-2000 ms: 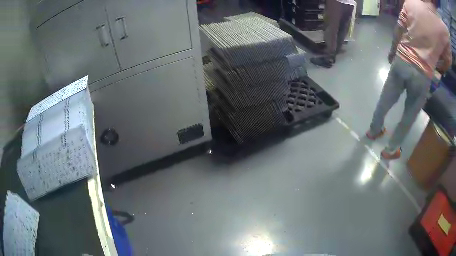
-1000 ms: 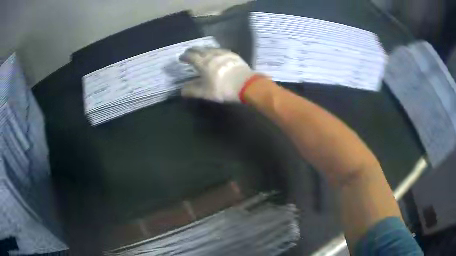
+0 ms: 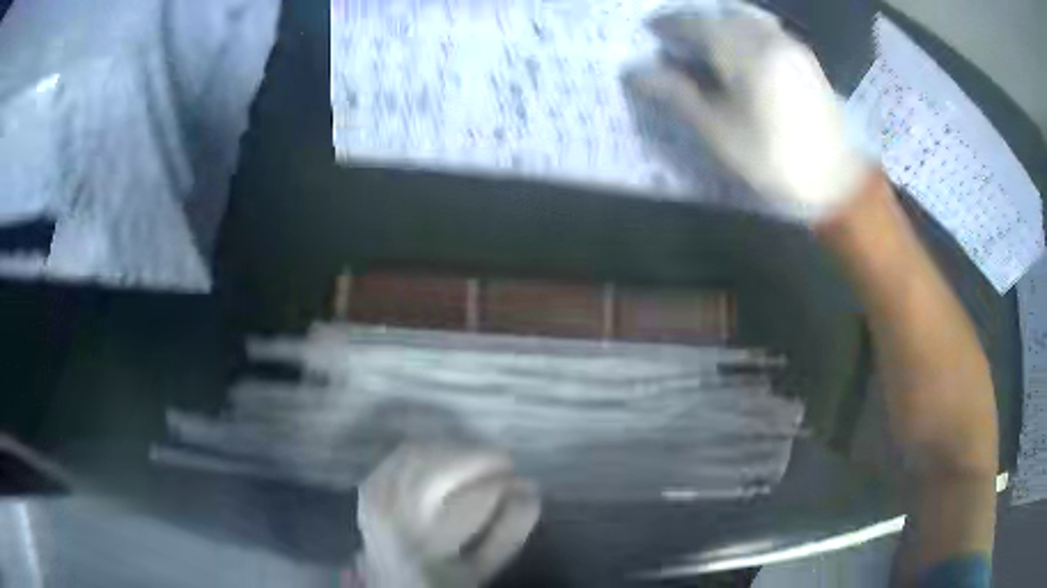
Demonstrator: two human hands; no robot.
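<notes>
A large white circuit board panel (image 3: 482, 98) with small dark marks lies at the top centre, blurred. My right hand (image 3: 764, 115), in a white glove, is over its right end with fingertips on its face; blur hides whether it grips it. My left hand (image 3: 448, 511), gloved, is at the bottom centre, at the near side of a heap of thin silvery strips (image 3: 551, 391). Its fingers are blurred, and I cannot tell whether it holds anything.
A reddish-brown bar (image 3: 540, 308) with pale cross lines lies just beyond the strips on the dark mat (image 3: 264, 276). White sheets (image 3: 138, 126) are at the upper left. Another marked white board (image 3: 947, 161) lies at the upper right. The pale bench edge (image 3: 804, 549) runs along the lower right.
The view has turned and moved closer to the strips and bar. My right hand is now over a panel at the upper right instead of a stack at centre. My left hand has come into view.
</notes>
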